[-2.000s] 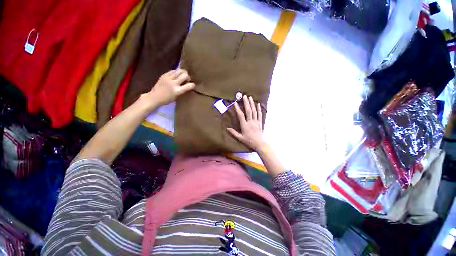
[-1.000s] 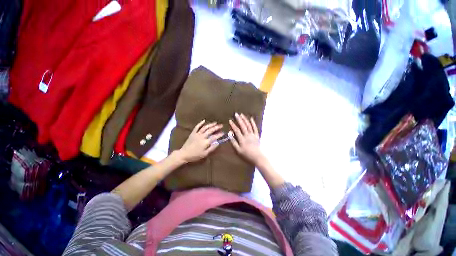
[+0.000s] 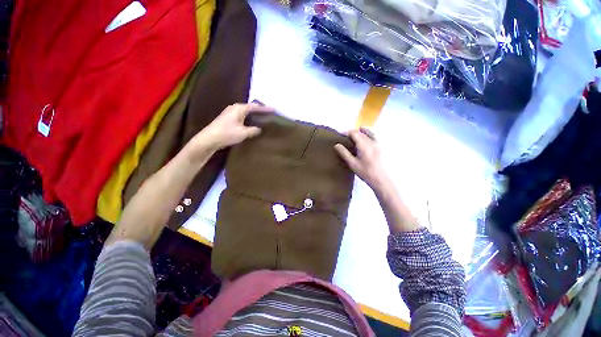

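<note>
The brown garment (image 3: 283, 171) lies folded to a rectangle on the white table in front of me. A white hang tag (image 3: 280, 212) on a string lies on its middle, joined to a small round pale button. My left hand (image 3: 235, 125) grips the far left corner of the garment, fingertips over its edge. My right hand (image 3: 361, 153) holds the far right corner between thumb and fingers. The near end of the garment lies against my pink apron or strap.
Red garments (image 3: 112, 99), a mustard garment (image 3: 125, 184) and brown ones lie piled at the left. Glossy bagged garments (image 3: 408, 39) lie at the far side. Black cloth (image 3: 553, 158) and a dark garment in a red-edged bag (image 3: 560, 250) are at the right.
Both hands have moved from the middle of the brown garment to its far corners and taken hold there. The hang tag is now uncovered. The camera view has shifted somewhat.
</note>
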